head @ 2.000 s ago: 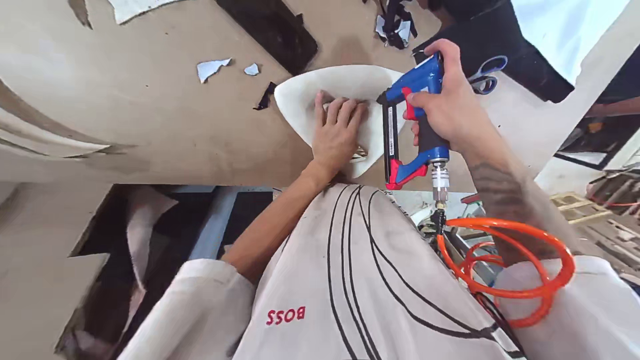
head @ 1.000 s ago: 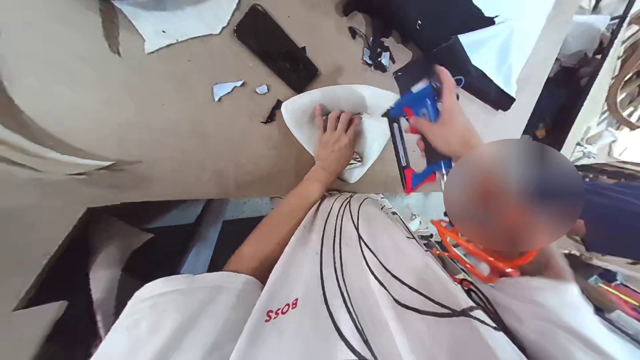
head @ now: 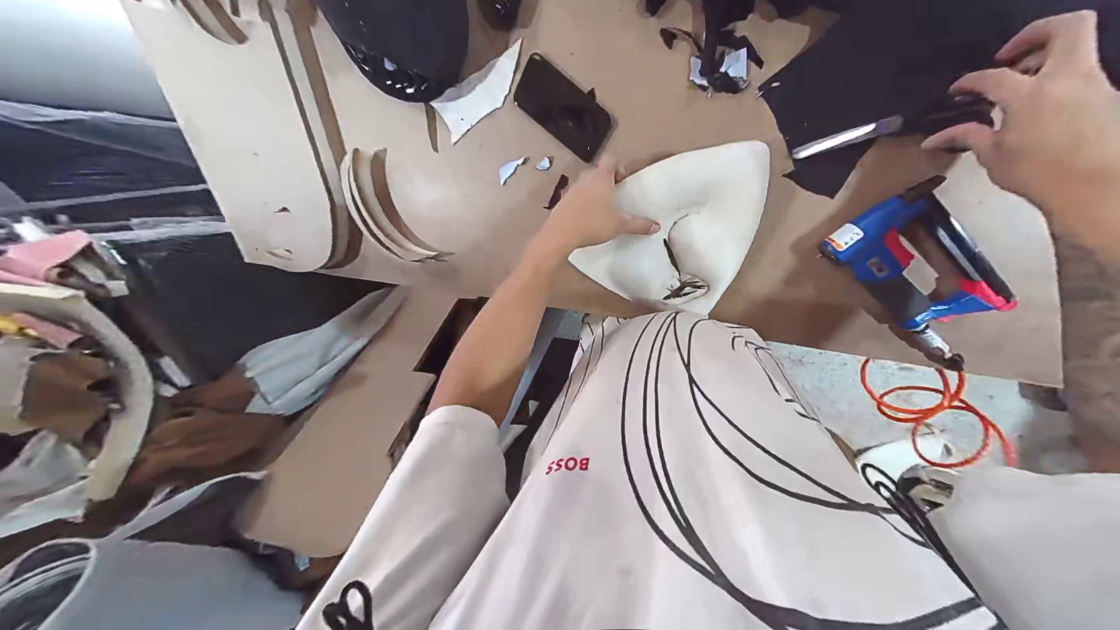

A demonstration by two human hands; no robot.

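My left hand (head: 599, 210) grips the left edge of a white, rounded-triangular upholstered piece (head: 713, 210), thumb on top of it. Near the piece's lower tip is a gathered opening with dark frayed bits. At the upper right, my right hand (head: 1019, 109) has its fingers around the dark handles of a pair of scissors (head: 849, 138), whose blades point left over black fabric (head: 822, 70). Below that hand, a blue and red pneumatic stapler (head: 901, 254) lies on the table, touched by neither hand.
A black smartphone (head: 564, 107) and white scraps (head: 481, 92) lie beyond my left hand. Curved wooden pieces (head: 376, 210) are on the left. Black scraps (head: 722, 66) lie at the top. An orange air hose (head: 945, 411) hangs below the table's front edge (head: 962, 367).
The stapler, in my right hand earlier, now lies on the table, and that hand is at the scissors. My left hand has shifted to the white piece's left edge. The view has moved.
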